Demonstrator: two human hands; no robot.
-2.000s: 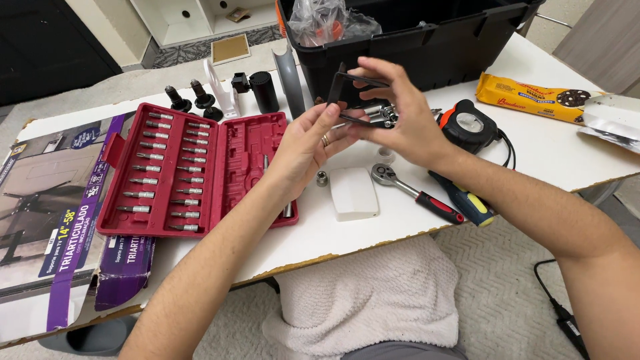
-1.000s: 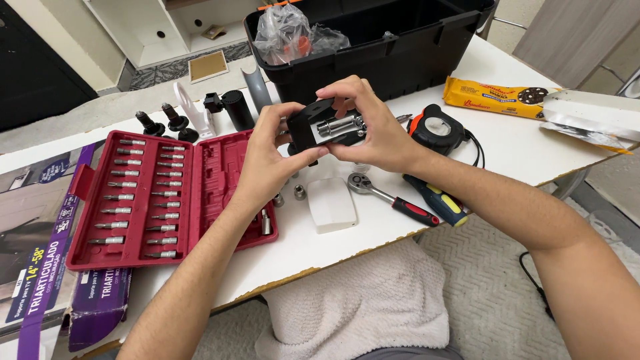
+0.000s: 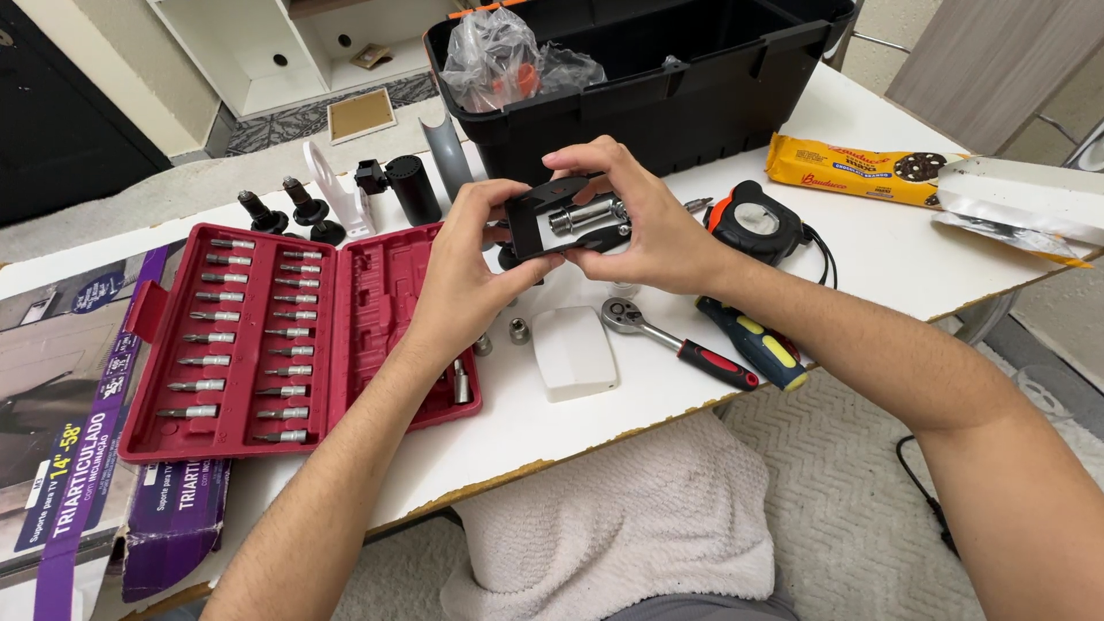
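A black U-shaped bracket (image 3: 535, 228) is held between both hands above the table. My left hand (image 3: 474, 250) grips its left side, and my right hand (image 3: 634, 220) grips its right side. Chrome sockets or extensions (image 3: 582, 217) show through the bracket's opening; whether they touch it I cannot tell. Below lie a white plastic box (image 3: 574, 354), a small metal socket (image 3: 518, 330) and a ratchet wrench (image 3: 664, 336) with a red and black handle. The open red bit case (image 3: 250, 336), with rows of screwdriver bits, lies left of my left hand.
Behind stands a black toolbox (image 3: 638, 112) holding a plastic bag (image 3: 496, 65). A tape measure (image 3: 755, 224), a screwdriver handle (image 3: 755, 345) and a yellow cookie package (image 3: 854, 172) lie right. Black knobbed parts (image 3: 310, 211) stand behind the case; a TV-mount box (image 3: 82, 414) is at left.
The bracket has been turned in my hands and now shows its opening more fully. Both hands still hold it. The view has shifted slightly.
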